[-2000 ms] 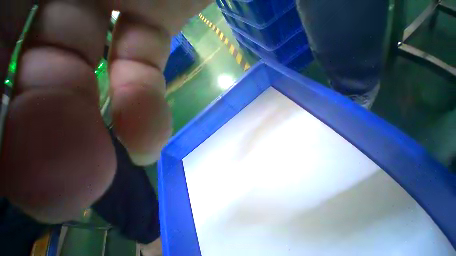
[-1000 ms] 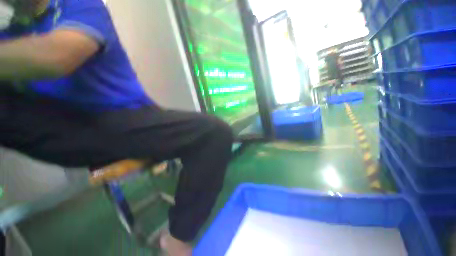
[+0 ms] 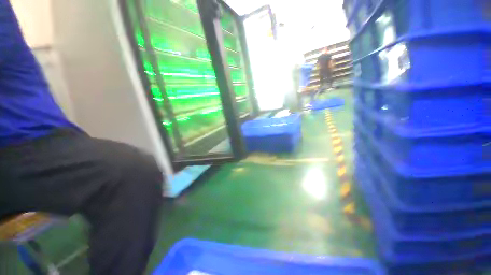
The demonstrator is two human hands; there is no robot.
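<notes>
Neither of my hands is in view. A blue tote (image 3: 269,263) lies nearest in front of me at the bottom edge, cut off by the picture; only its far rim and a small patch of its white liner (image 3: 200,273) show. A tall column of stacked blue totes (image 3: 425,134) stands close on the right. The picture is blurred.
A seated person in a blue top and dark trousers (image 3: 107,188) is at the left on a stool (image 3: 27,224). Behind is a glass-door cabinet (image 3: 186,80) glowing green. Another blue tote (image 3: 272,133) and yellow-black aisle tape (image 3: 339,156) lie on the green floor.
The view has swung up and then toward the right. The hand close to the lens two seconds ago is out of view. The near tote has dropped to the bottom edge, and more of the cabinet shows.
</notes>
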